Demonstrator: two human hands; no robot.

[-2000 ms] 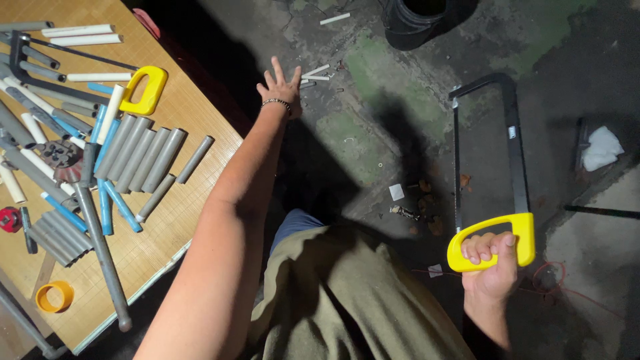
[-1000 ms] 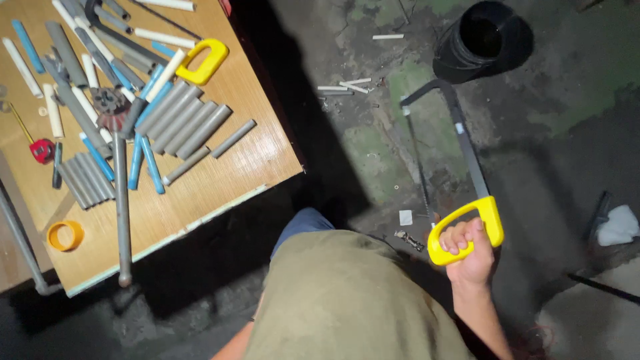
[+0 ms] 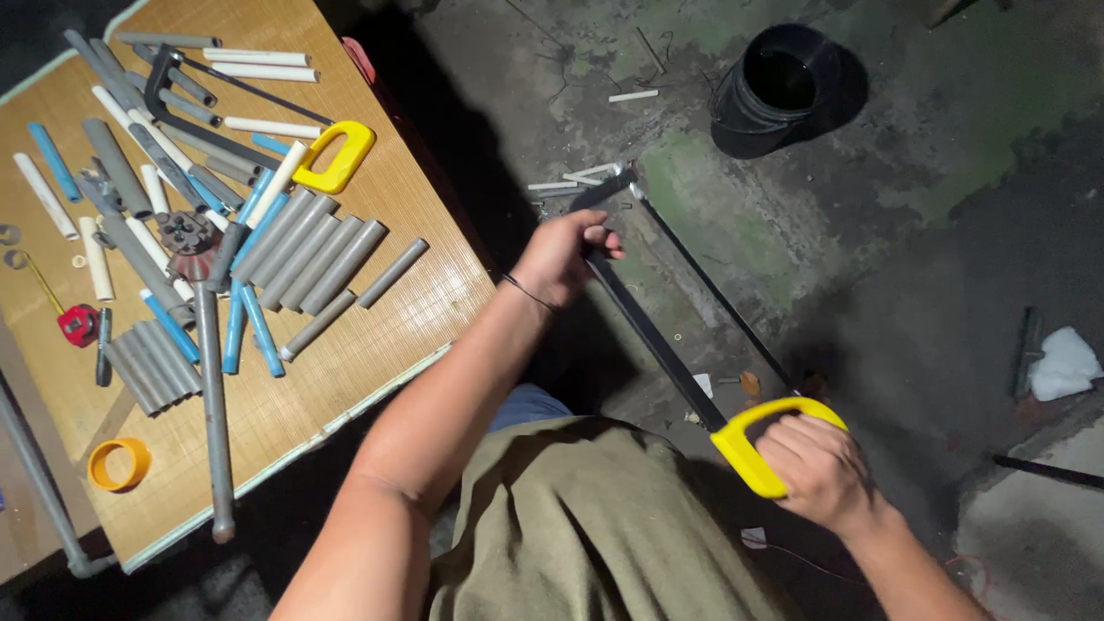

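My right hand (image 3: pixel 815 470) grips the yellow handle of a hacksaw (image 3: pixel 660 345), held over the floor in front of my body. The saw's black frame runs up and to the left, with the blade on its right side. Near the far end, my left hand (image 3: pixel 573 254) closes around the black frame. A second hacksaw with a yellow handle (image 3: pixel 343 155) lies on the wooden table among grey, white and blue pipe pieces. A ratchet pipe threader (image 3: pixel 191 246) with a long metal handle rests there too.
On the table (image 3: pixel 414 319) are a red tape measure (image 3: pixel 78 325), an orange tape roll (image 3: pixel 119 464) and grey pipe pieces (image 3: pixel 341 263). A black bucket (image 3: pixel 768 95) stands on the floor, with white pipe offcuts (image 3: pixel 591 177) to its left. A white crumpled item (image 3: pixel 1067 364) lies at the right.
My left hand, open and reaching out two seconds ago, now holds the far part of the hacksaw frame. The saw has tilted so that its far end points up and to the left.
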